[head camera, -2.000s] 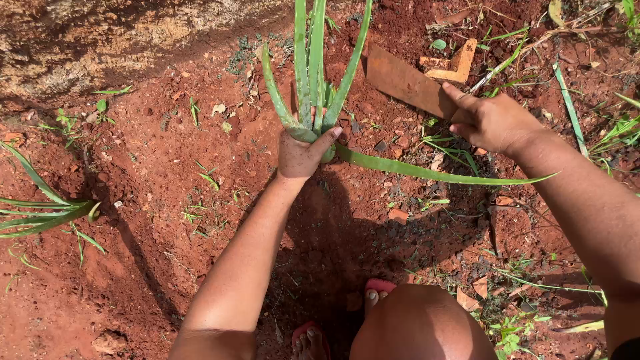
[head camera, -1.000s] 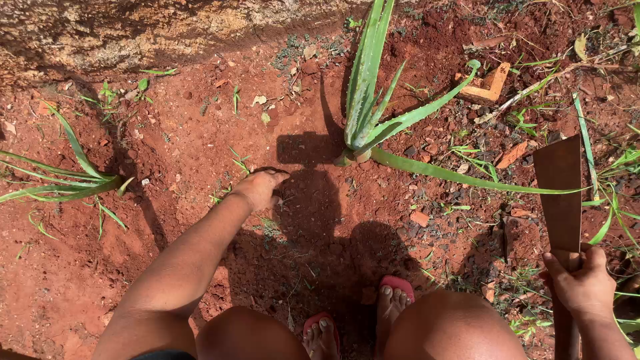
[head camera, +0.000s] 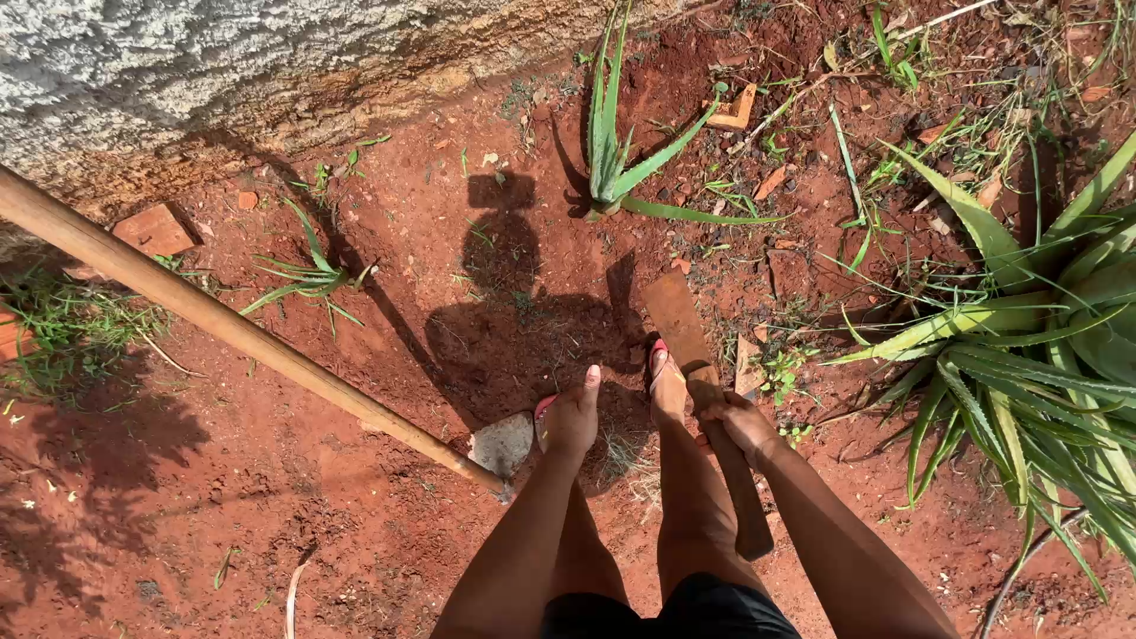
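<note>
My right hand grips the wooden handle of a broad, rust-brown blade, which points up and away from my legs. My left hand holds nothing; its thumb is raised, and the other fingers are partly hidden from view. Beyond both hands an aloe plant stands in the red soil, its longest leaf lying out to the right. A smaller aloe grows to the left. Neither plant is touched by my hands.
A long wooden pole slants across the left side, its lower end beside a pale stone. A rough wall runs along the top left. A large aloe clump fills the right side. Brick pieces lie about.
My left hand has let go of the aloe, then left the soil and come back above my legs. The blade has moved from beside the aloe to near my feet. The view is now wider.
</note>
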